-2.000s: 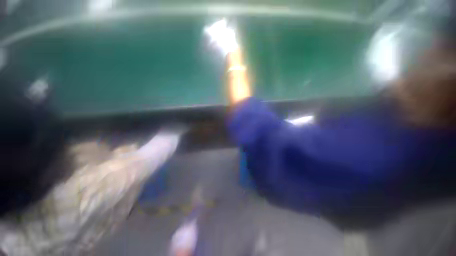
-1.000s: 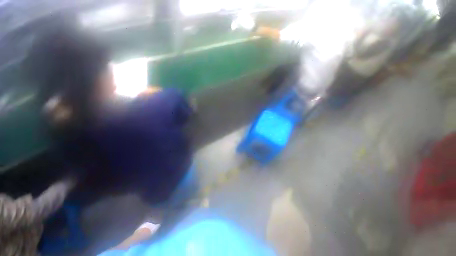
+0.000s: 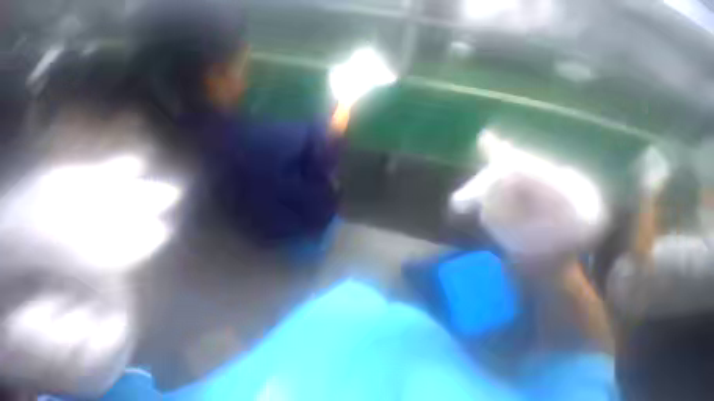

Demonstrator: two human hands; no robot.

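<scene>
My right hand (image 3: 540,200), in a white glove with a bare forearm below it, is raised right of centre in front of the green bench (image 3: 438,125). Its fingers look spread, and I see no part in it. A large white glare shape with finger-like points, which looks like my left gloved hand (image 3: 86,211), is at the left edge. Blur and glare hide what it may hold. A second white blob (image 3: 63,337) lies below it; I cannot tell what it is.
A person in dark blue (image 3: 274,176) sits left of centre, a bright white gloved hand (image 3: 360,74) over the bench. Another person (image 3: 665,266) is at the right edge. A blue stool (image 3: 477,290) stands below my right hand. A pale rail (image 3: 517,98) runs behind the bench.
The view has swung and now shows my light blue clothing larger. My right hand and the white shapes at the left have come into view. The blue stool appears lower and further right.
</scene>
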